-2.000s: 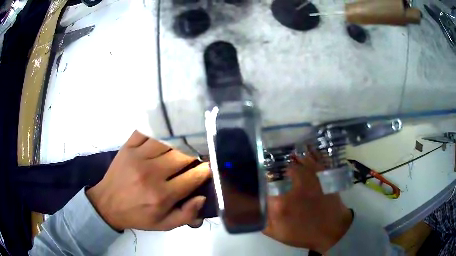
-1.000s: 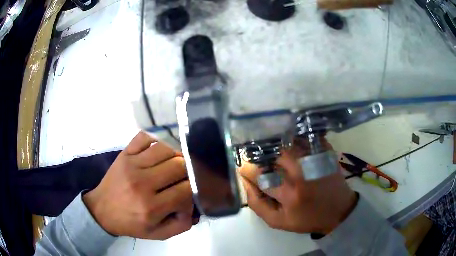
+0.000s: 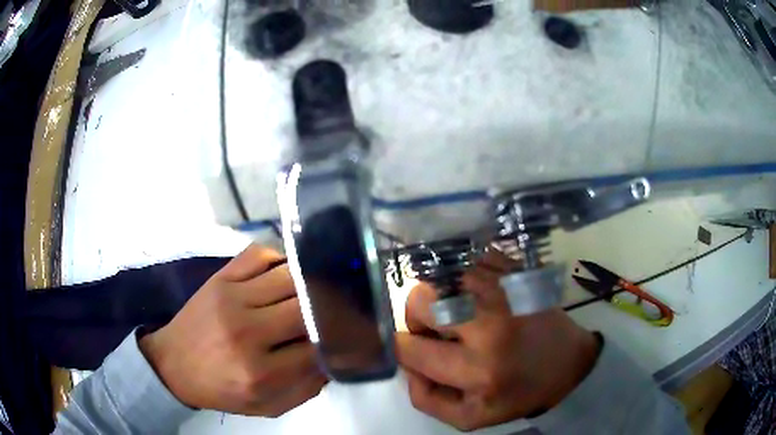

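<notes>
A dark fabric strip [image 3: 128,310] runs from the left edge of the table to my left hand [image 3: 242,336], whose curled fingers hold it beside the chrome guard [image 3: 345,280]. My right hand [image 3: 493,348] is under the tension knobs [image 3: 534,289], right of the guard, with its fingers bent. The guard hides the fingertips of both hands and the needle area, so I cannot tell whether the right hand grips fabric. The white sewing machine head [image 3: 510,110] fills the upper middle.
Thread snips [image 3: 625,293] with orange and yellow handles lie right of my right hand. A yellow-brown board edge [image 3: 44,170] and a dark fabric bundle [image 3: 17,127] are at the left. Patterned cloth [image 3: 753,374] shows at the lower right.
The view has shifted, so the machine head and guard sit further left. My right hand's fingers have moved from behind the tension parts to lower down beside the guard. My left hand stays on the strip.
</notes>
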